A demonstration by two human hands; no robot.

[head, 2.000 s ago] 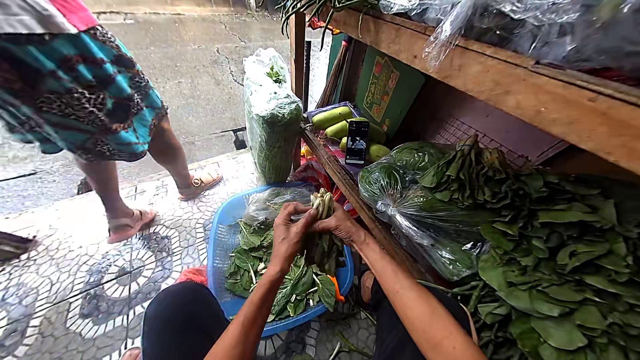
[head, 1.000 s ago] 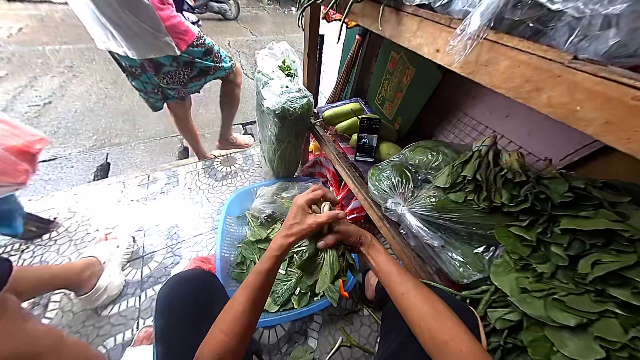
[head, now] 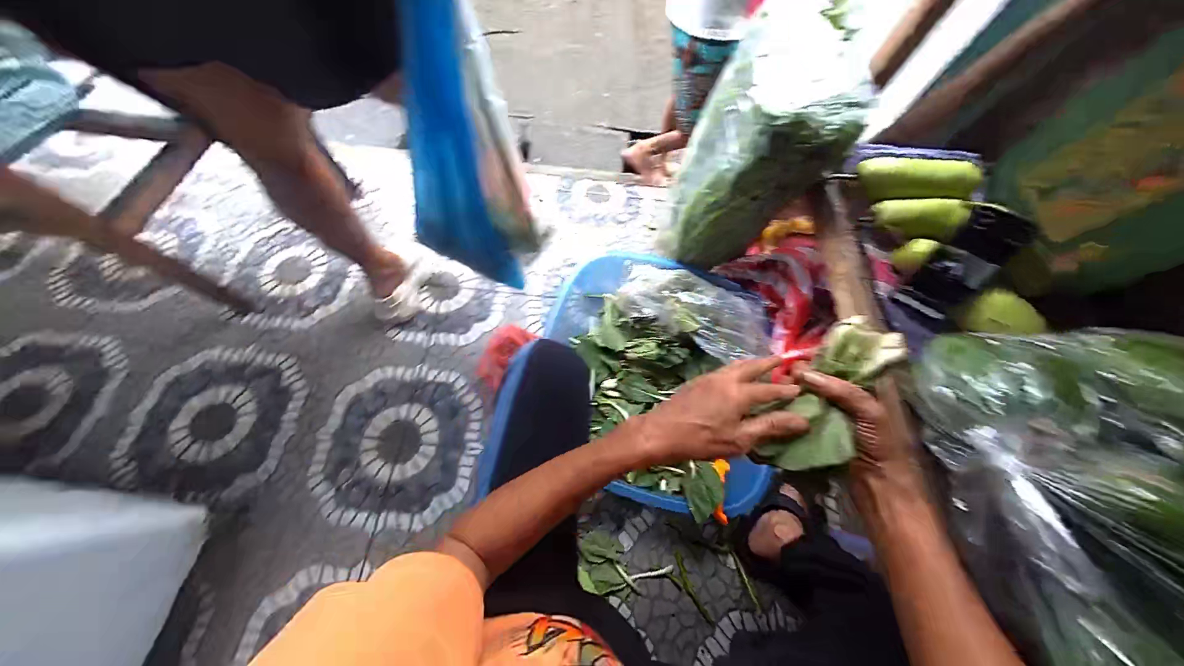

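My right hand grips a bunch of leafy greens, its pale stem ends pointing up and away from me. From the left, my left hand reaches to the bunch with its fingers apart; its fingertips are at the leaves, and whether they press on them I cannot tell. Below and left of the hands, a blue plastic basin holds loose green leaves and a clear plastic bag. Something small and orange shows at the basin's near rim.
A tall clear bag of greens stands beyond the basin. Green gourds and a wooden beam are at the right, near a large plastic bag of greens. A passer-by's leg and hanging blue bag are at the left.
The view has swung left. The two hands were close together around the bunch; now the left hand's fingers are spread beside it. Another person with a blue bag has come closer.
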